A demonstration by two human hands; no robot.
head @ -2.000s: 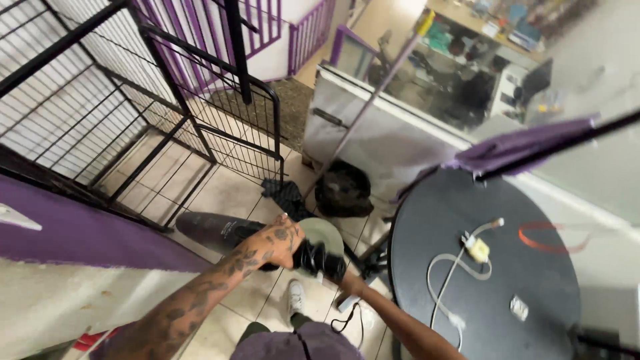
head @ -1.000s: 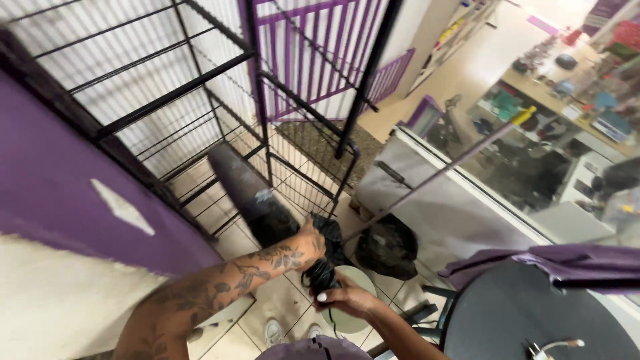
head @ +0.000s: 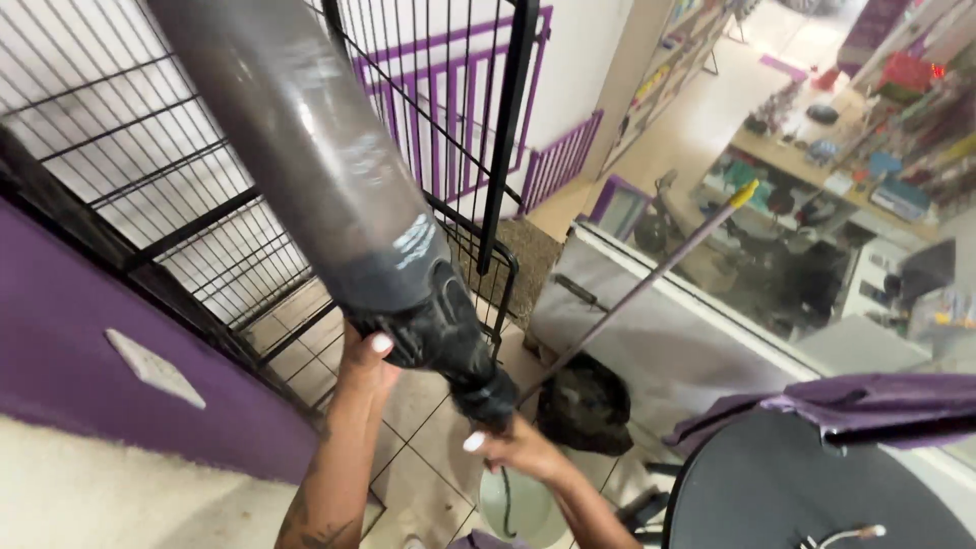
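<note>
A long dark translucent cylinder (head: 305,137) with a black end runs from the top left down to the middle, near the camera. Black plastic or fabric (head: 427,328) is bunched around its lower end. My left hand (head: 367,362) grips this black end from the left, thumb on top. At the narrow tip of the black part is my right hand (head: 518,450), its fingers around the underside. A thin dark cord (head: 507,503) hangs below it, in front of a pale round bucket or bin (head: 526,499). What lies inside the black wrapping is hidden.
A black wire cage (head: 221,236) stands left and ahead, beside a purple wall (head: 152,328). A black-lined bin (head: 583,404) and a pole (head: 648,274) are by the white half-wall (head: 648,343). A round black table (head: 823,488) is at the lower right.
The cylinder has swung up and come closer to the camera. My left hand has shifted under its black end. The view has turned, so less of the round table shows.
</note>
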